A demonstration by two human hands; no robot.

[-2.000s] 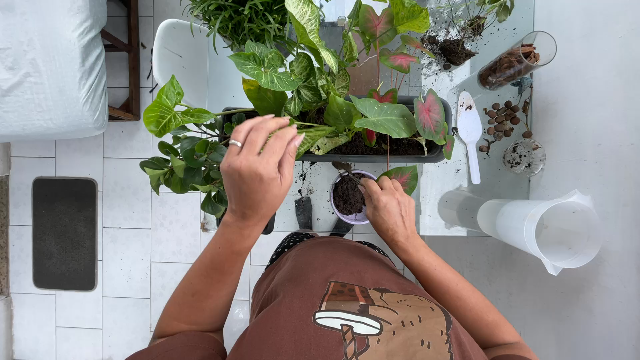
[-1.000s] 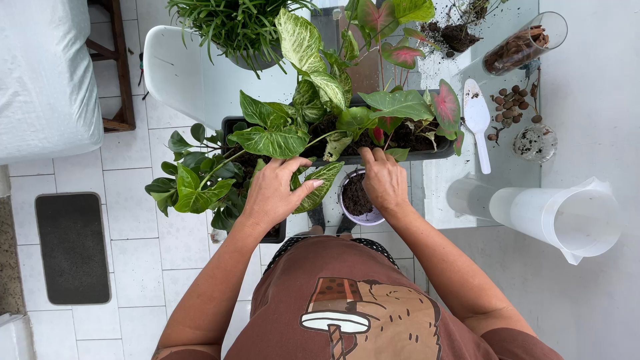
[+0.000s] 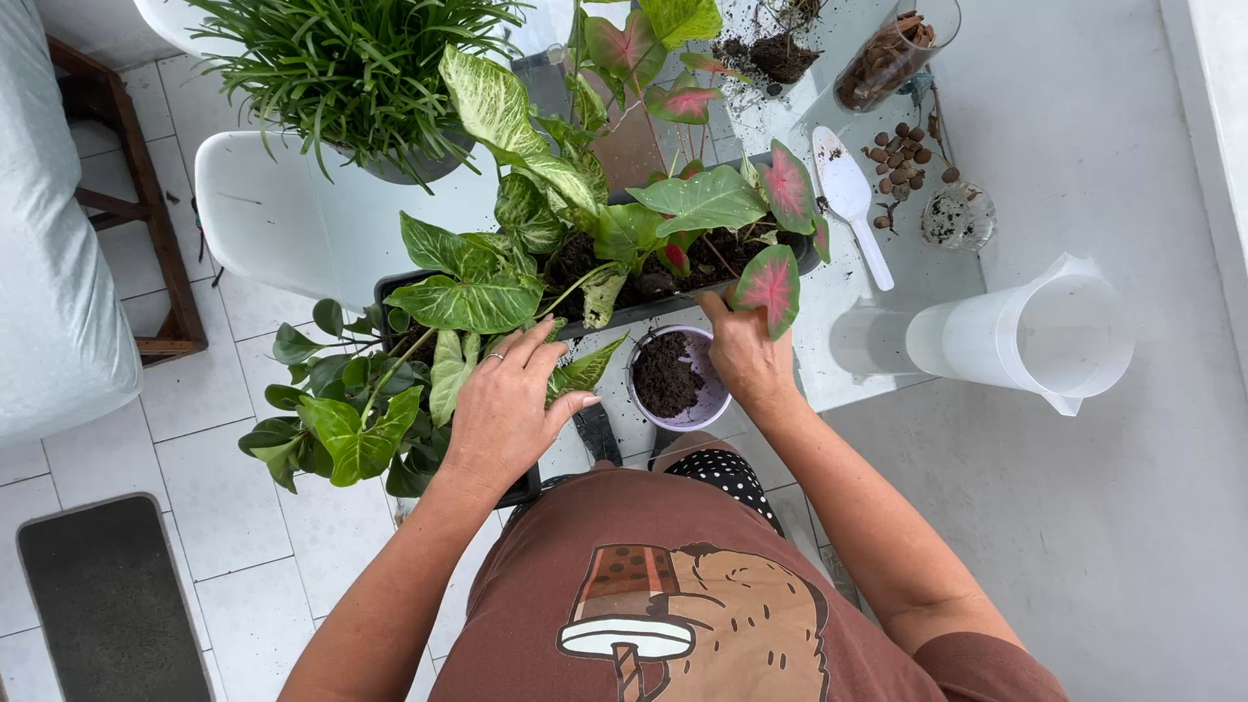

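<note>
My left hand [image 3: 517,405] lies with spread fingers over green-and-white arrowhead plant leaves [image 3: 473,292] at the front edge of a long dark planter [image 3: 643,310]. My right hand [image 3: 746,341] is at the planter's front rim, under a pink-and-green caladium leaf [image 3: 770,288]; its fingertips are partly hidden, so a hold cannot be told. Between the hands is a small lilac pot [image 3: 720,400] with dark soil [image 3: 667,375]. The planter holds soil, arrowhead plants and caladiums. A dark-leaved plant [image 3: 331,390] stands to the left in another dark container [image 3: 522,486].
On the glass table [image 3: 877,336] are a white scoop [image 3: 848,195], a translucent pitcher [image 3: 1024,336], a glass of bark pieces [image 3: 892,58], brown balls [image 3: 899,158] and a small glass dish [image 3: 958,216]. A grassy potted plant [image 3: 361,78] stands at the back left, near a white chair [image 3: 253,210].
My left hand has come down from the raised stems onto the leaves. My right hand has moved from the lilac pot's rim up to the planter's front edge.
</note>
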